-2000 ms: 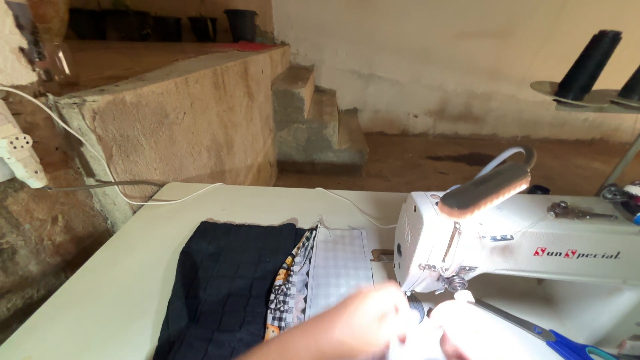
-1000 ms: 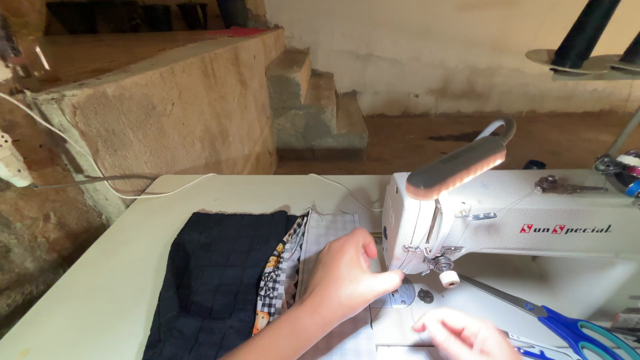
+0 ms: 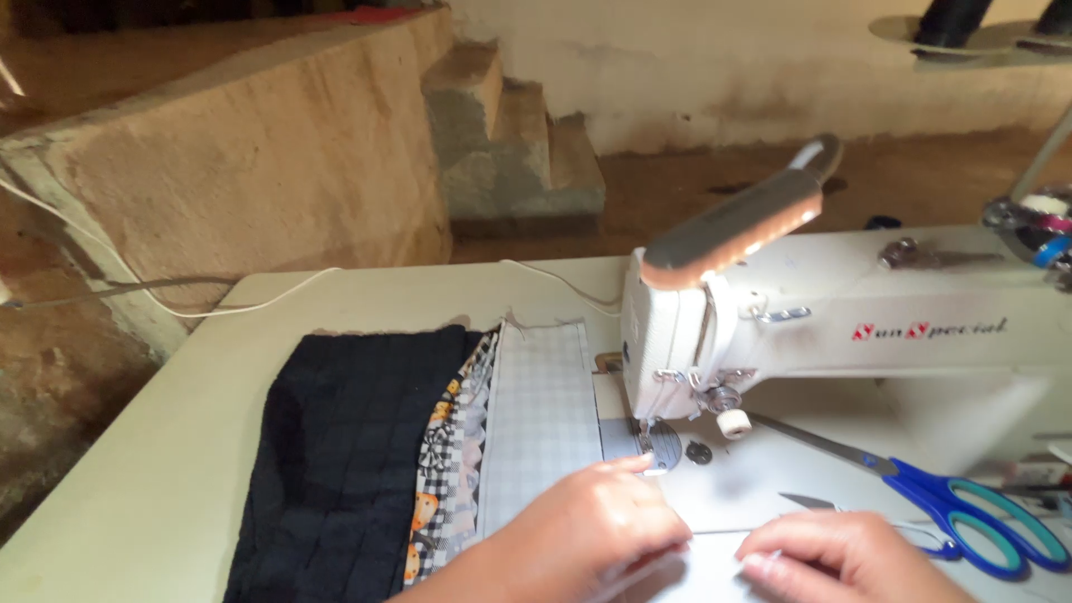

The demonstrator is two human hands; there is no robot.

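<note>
A white industrial sewing machine [image 3: 837, 318] with a lit lamp [image 3: 737, 226] stands at the right. My left hand [image 3: 611, 523] is just in front of the presser foot [image 3: 646, 440], fingers curled down at a pale edge, perhaps fabric; its grip is hidden. My right hand [image 3: 829, 553] is low to its right, fingertips bent together near a small whitish bit that I cannot make out. Left of the needle lie a white checked fabric piece [image 3: 540, 402], a patterned print fabric [image 3: 444, 469] and dark quilted fabric [image 3: 352, 452]. My left forearm crosses over the fabric's lower part.
Blue-handled scissors [image 3: 963, 511] lie under the machine arm, beside my right hand, with a small pointed metal tool [image 3: 808, 501] near them. A white cord [image 3: 243, 311] crosses the table's back edge. Thread cones [image 3: 950, 25] stand at upper right. Concrete steps [image 3: 519, 142] rise behind.
My left hand has moved down and right from the checked fabric to in front of the presser foot. Two seconds ago both hands were close together at the needle; now they are apart.
</note>
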